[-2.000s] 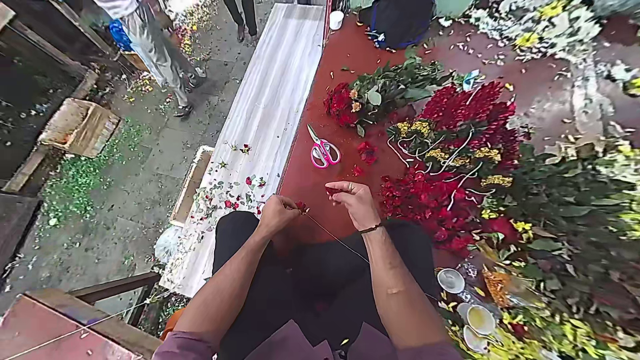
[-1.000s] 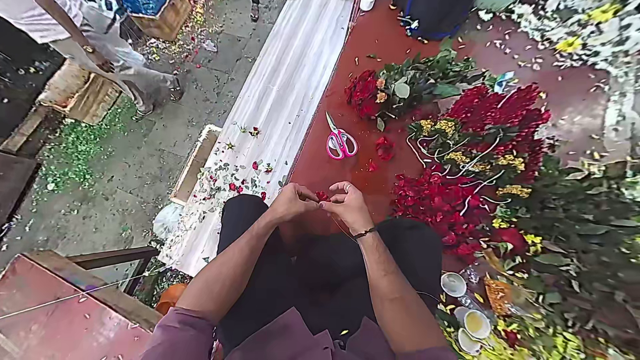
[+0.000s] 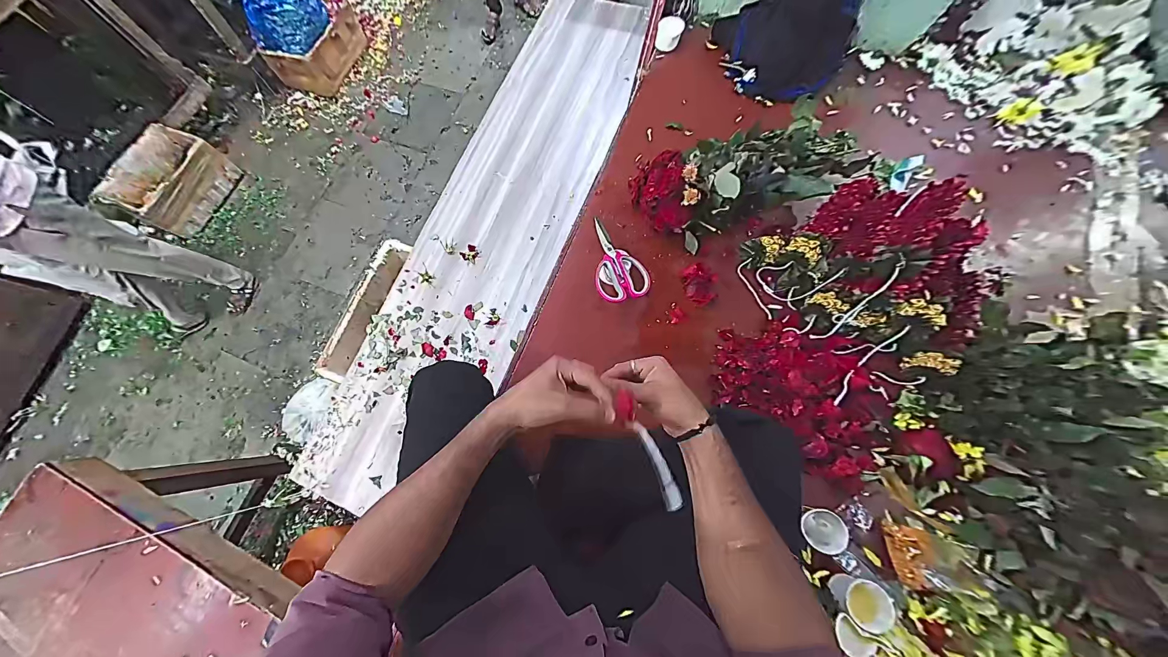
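Observation:
Above my lap, my left hand (image 3: pixel 561 394) and my right hand (image 3: pixel 659 394) meet at the fingertips around a small red flower (image 3: pixel 625 406). A white strand (image 3: pixel 661 470), probably string, hangs below it. Which fingers hold the flower is partly hidden. Pink-handled scissors (image 3: pixel 622 276) lie partly spread on the red tabletop (image 3: pixel 593 319), beyond my hands. A loose red bloom (image 3: pixel 698 283) is right of them. Farther right are a bunch of red roses (image 3: pixel 664 192) with green leaves and a heap of red flower garlands (image 3: pixel 794 392) with yellow flowers and white strings.
A white board (image 3: pixel 538 164) with scattered petals and flower bits runs along the left. Cups (image 3: pixel 870 606) stand at the lower right beside leafy stems (image 3: pixel 1049 456). A dark bag (image 3: pixel 789 46) lies at the back. A person's legs (image 3: pixel 119 251) are at the far left, near a cardboard box (image 3: pixel 173 182).
My hands were apart two seconds ago and have come together at the fingertips. A white strand now hangs below the red flower. The person at the left has moved farther left in view.

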